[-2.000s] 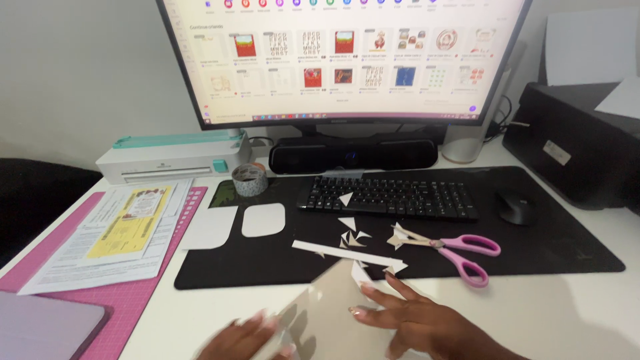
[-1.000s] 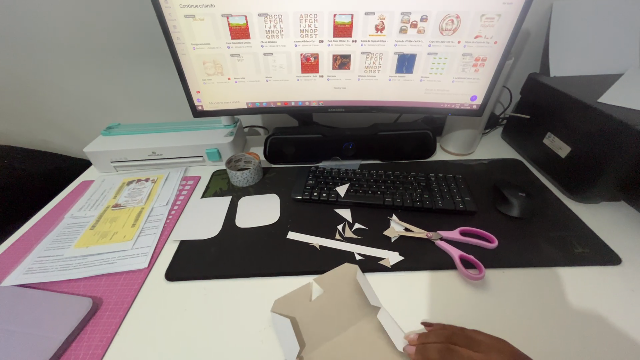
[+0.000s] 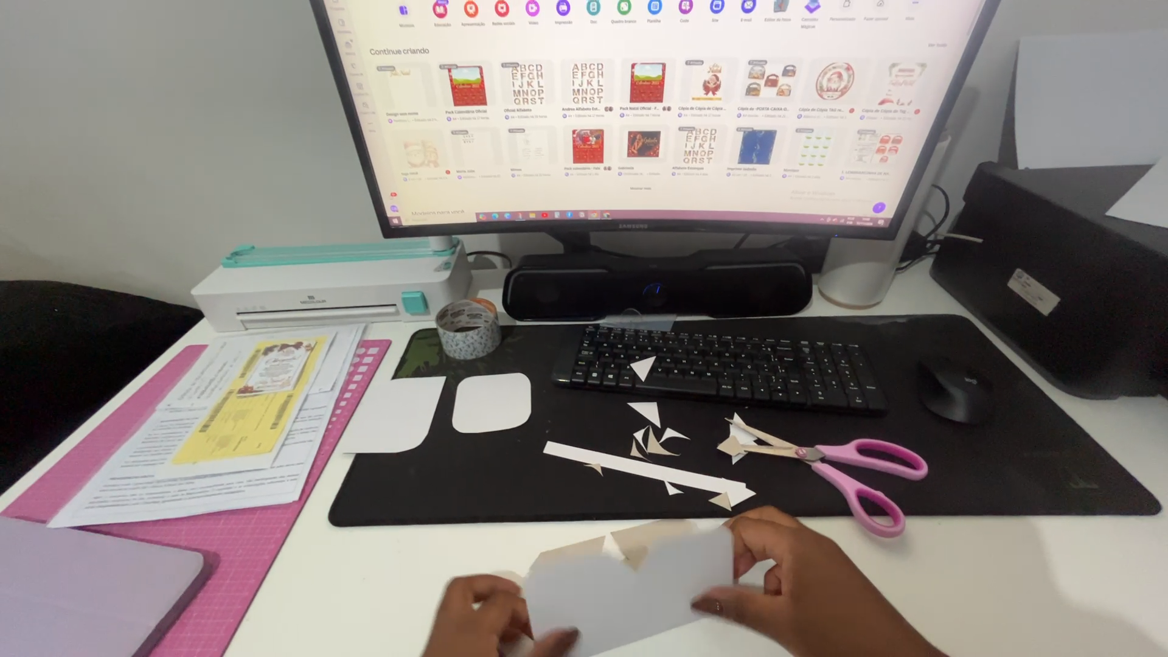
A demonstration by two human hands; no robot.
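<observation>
A piece of card, white outside and beige inside [image 3: 630, 589], is folded over at the desk's front, with a notch in its upper edge. My left hand [image 3: 497, 616] grips its left side. At its right side, my right hand [image 3: 789, 579] pinches the edge between thumb and fingers. Beyond the card lie a white paper strip [image 3: 639, 465] and several small paper scraps [image 3: 652, 443]. Pink-handled scissors [image 3: 812, 453] rest with parted blades on the black desk mat [image 3: 438, 493], scraps at their tips. Two rounded white card pieces [image 3: 493, 403] lie at the left.
A keyboard [image 3: 721, 370], a mouse [image 3: 954, 391] and a tape roll [image 3: 468, 328] are on the mat. Behind stand a monitor [image 3: 639, 228], a speaker bar [image 3: 657, 287] and a white laminator-like machine [image 3: 328, 292]. Papers [image 3: 219, 429] cover part of a pink cutting mat [image 3: 265, 566] at left.
The card lay opened out with its beige side up one second ago; now it is folded over, white side showing. My left hand has come back into view and holds it.
</observation>
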